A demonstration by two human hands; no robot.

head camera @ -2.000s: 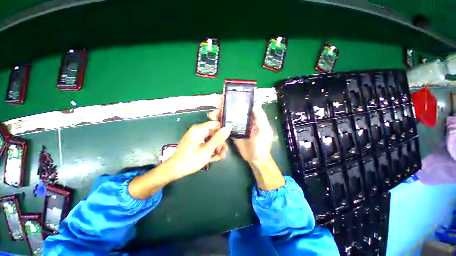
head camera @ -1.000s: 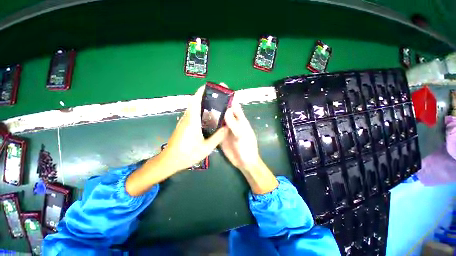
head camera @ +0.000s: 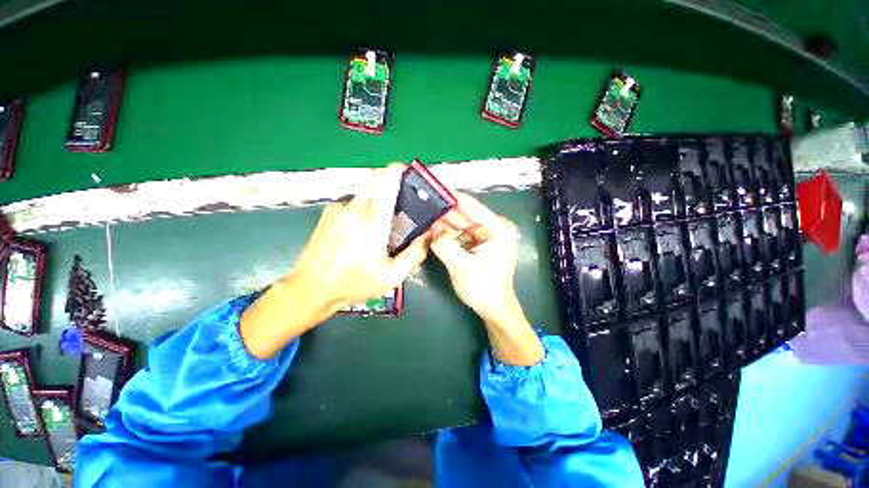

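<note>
A red-edged handset with its dark face up is held tilted above the bench mat. My left hand grips it along its left side and lower end, covering much of it. My right hand is at its right edge, fingers bent and close together near the upper right side; whether they pinch the handset is partly hidden. Another phone body with a green board lies on the mat, partly under my left hand and forearm.
Open phone bodies with green boards and covered phones lie on the belt beyond the white edge strip. Stacked black blister trays are at right. At left are a dark parts pile, a blue item and several handsets.
The handset in my hands has turned to a steeper slant, top to the right. My right fingers have shifted along its right edge. Phones on the belt have drifted slightly left.
</note>
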